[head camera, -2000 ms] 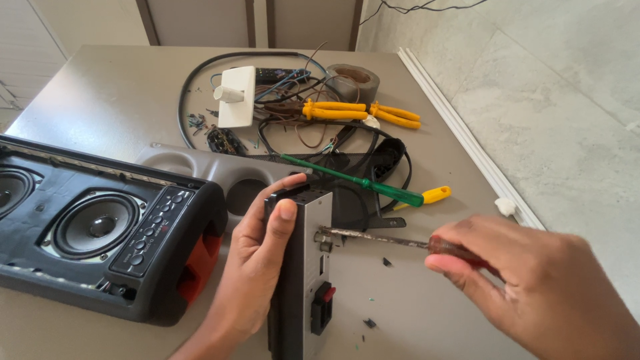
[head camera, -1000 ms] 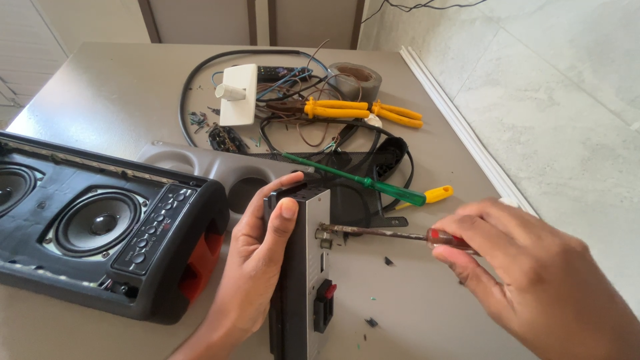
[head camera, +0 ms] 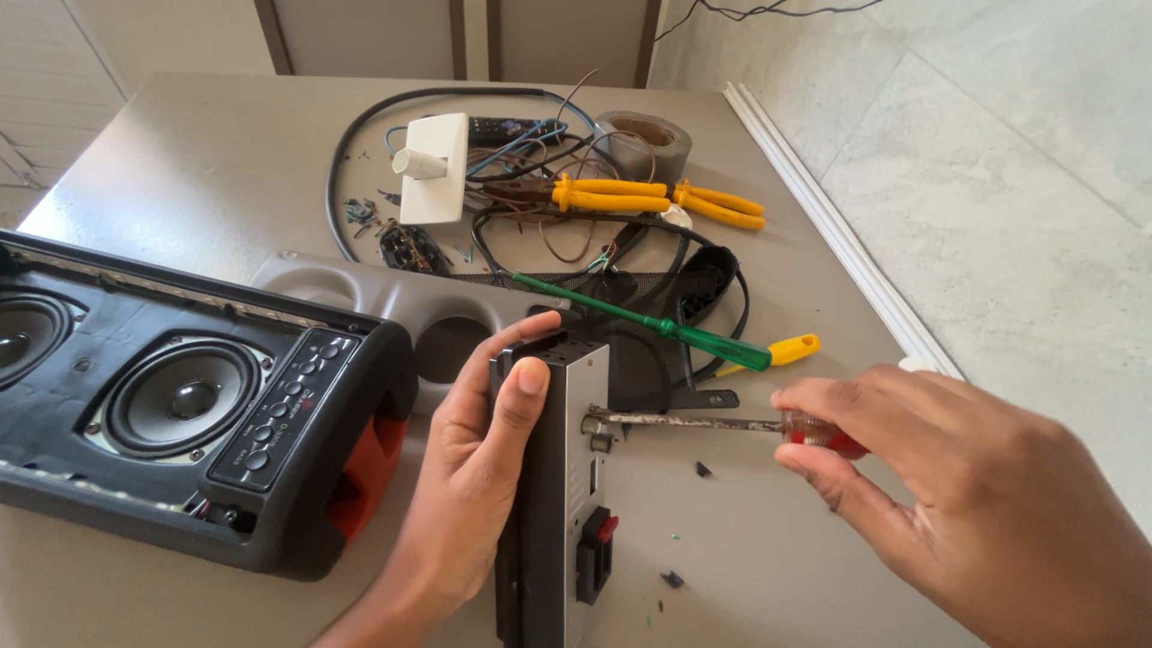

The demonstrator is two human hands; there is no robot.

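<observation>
My left hand (head camera: 477, 459) grips a black electronics box with a silver metal panel (head camera: 589, 378), held on edge, thumb near its top corner. The panel carries metal round connectors (head camera: 596, 430) and, lower down, a black socket with a red rocker switch (head camera: 596, 549). In my right hand (head camera: 945, 477) is a screwdriver (head camera: 702, 421) with a clear and red handle and a worn shaft. Its tip touches the upper connector; whether it sits in or against it cannot be told. Left of the box lies a black speaker unit (head camera: 306, 531) with round drivers and a knob panel.
Behind the box lie a green screwdriver (head camera: 720, 346), a yellow-handled tool (head camera: 792, 349), yellow-handled pliers (head camera: 612, 193), duct tape (head camera: 652, 144), a white wall plate (head camera: 435, 171), tangled wires and a grey speaker front (head camera: 387, 292). Black fragments (head camera: 672, 579) are scattered on the table. White trunking (head camera: 837, 225) runs along its right edge.
</observation>
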